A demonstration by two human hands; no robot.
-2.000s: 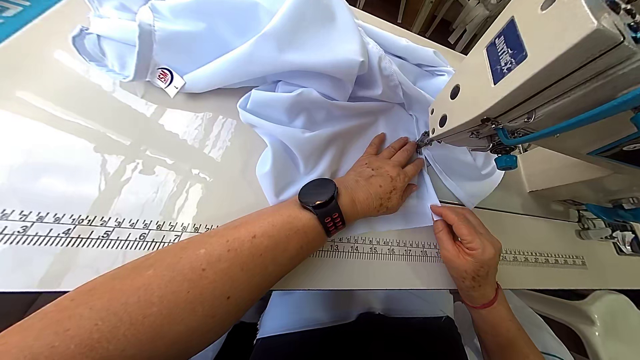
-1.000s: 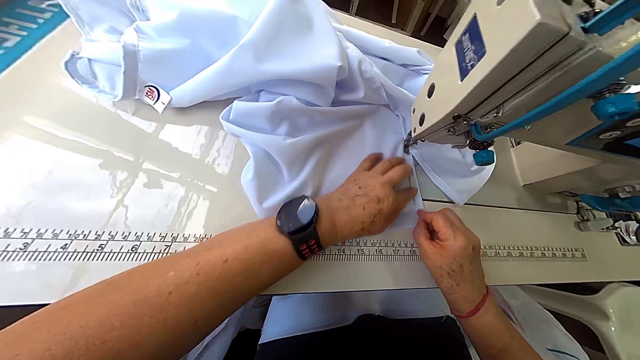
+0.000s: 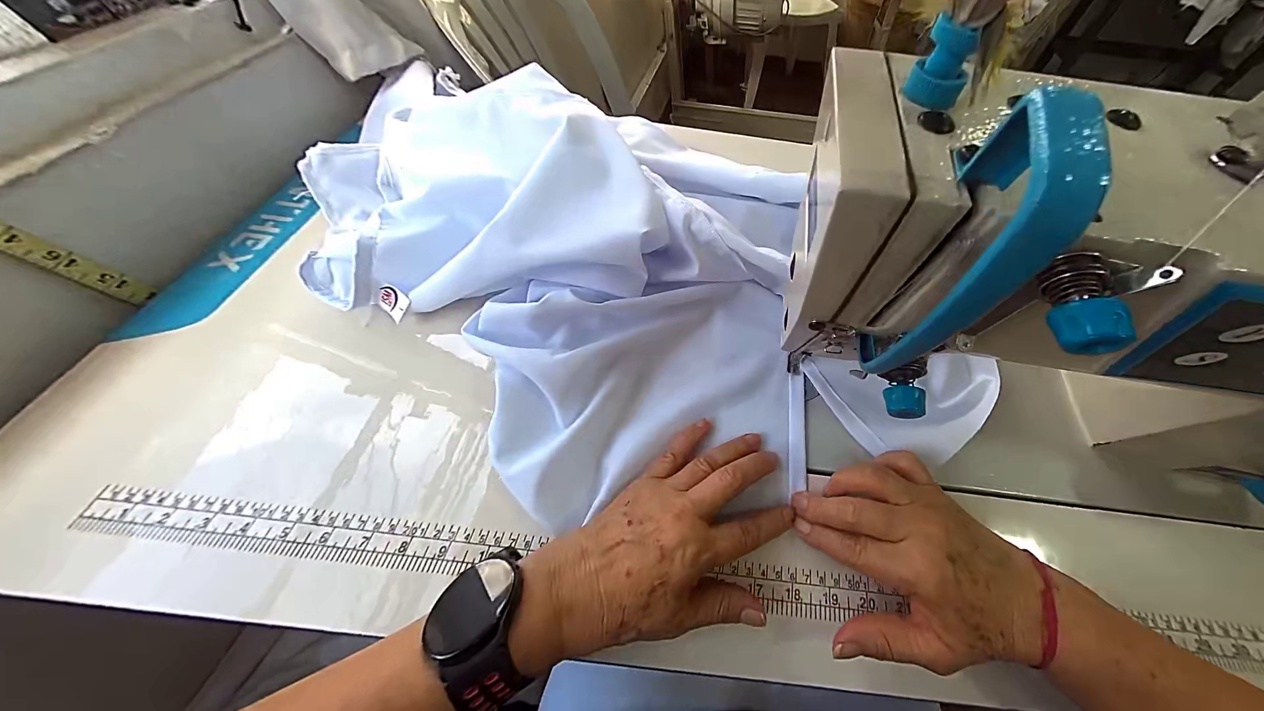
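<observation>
A pale blue fabric garment (image 3: pixel 632 365) lies bunched on the sewing machine table, its folded edge strip (image 3: pixel 798 434) running straight toward me from the presser foot (image 3: pixel 796 361). My left hand (image 3: pixel 671 543), with a black watch (image 3: pixel 474 612) at the wrist, rests flat on the cloth with spread fingers, its index fingertip by the strip's near end. My right hand (image 3: pixel 908 563) has its fingertips on that same end, thumb apart. Whether the right fingers pinch the cloth cannot be told. A loose flap of the fabric (image 3: pixel 918 405) lies right of the foot.
The industrial sewing machine head (image 3: pixel 859 197) with its blue finger guard (image 3: pixel 1057 197) stands over the cloth at right. A printed ruler scale (image 3: pixel 276 533) crosses the table's near side. A yellow measuring tape (image 3: pixel 79 267) is at the far left, by the wall.
My left hand has moved back from the presser foot toward the near end of the strip, beside my right hand. The right thumb has spread from its fingers. The view has shifted markedly.
</observation>
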